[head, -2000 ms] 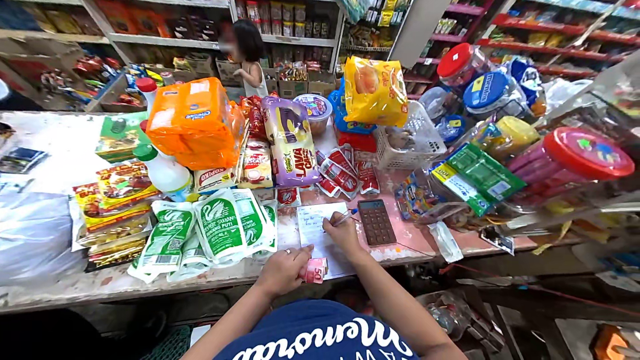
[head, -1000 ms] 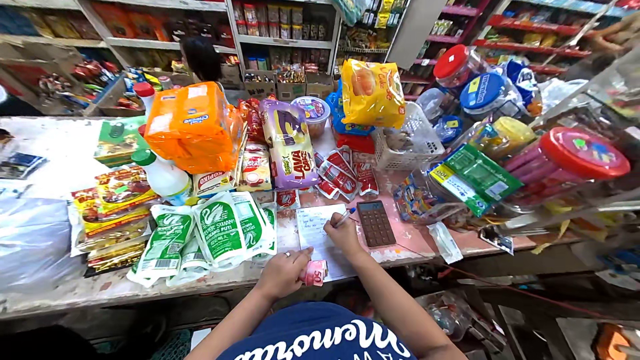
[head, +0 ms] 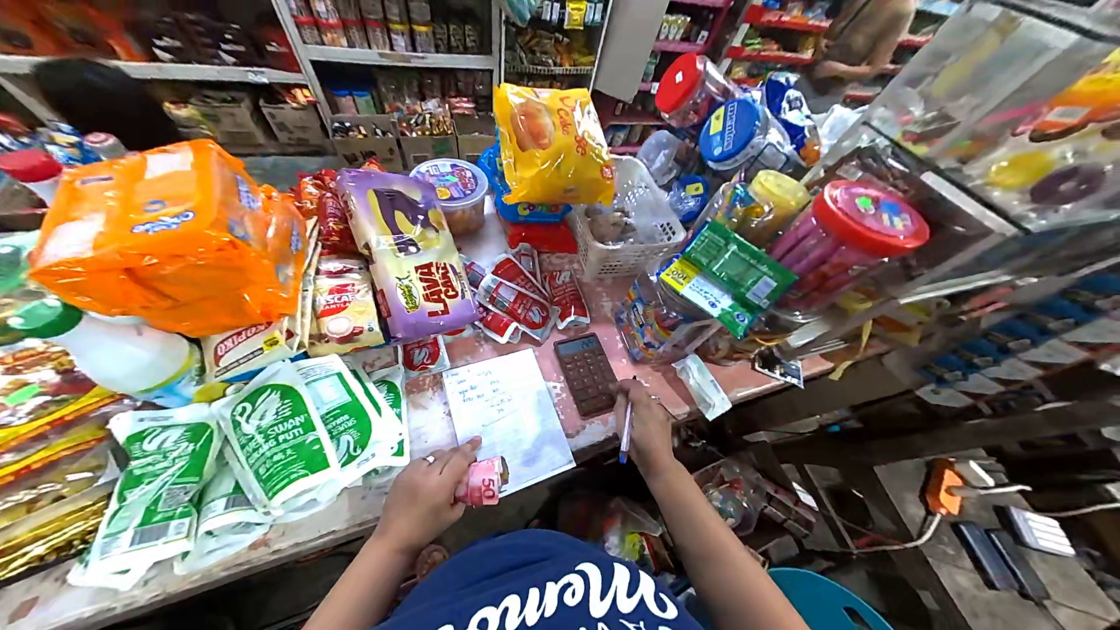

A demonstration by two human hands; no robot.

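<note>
A sheet of paper with handwriting (head: pixel 509 420) lies at the front edge of the worn pink-and-white table. My left hand (head: pixel 435 488) holds a folded red banknote (head: pixel 483 481) at the sheet's lower left corner, with fingertips on the paper. My right hand (head: pixel 646 420) holds a pen (head: pixel 625 437) between its fingers, at the lower right corner of a brown calculator (head: pixel 585 374). The calculator lies just right of the paper. Red sachets (head: pixel 516 297) lie behind both, and green-and-white pouches (head: pixel 276 433) are left of the paper.
An orange-wrapped pack (head: pixel 166 236), a purple cake bag (head: pixel 409 254) and a white bottle (head: pixel 114 350) stand at left. A white plastic basket (head: pixel 626 227) and lidded jars (head: pixel 844 241) are at the back right. Two people are beyond the table. A power strip (head: pixel 945 486) sits lower right.
My right hand has moved off the paper, right to the calculator's lower corner, pen still held. My left hand stays with the banknote. The person behind the table has moved left. The view has shifted.
</note>
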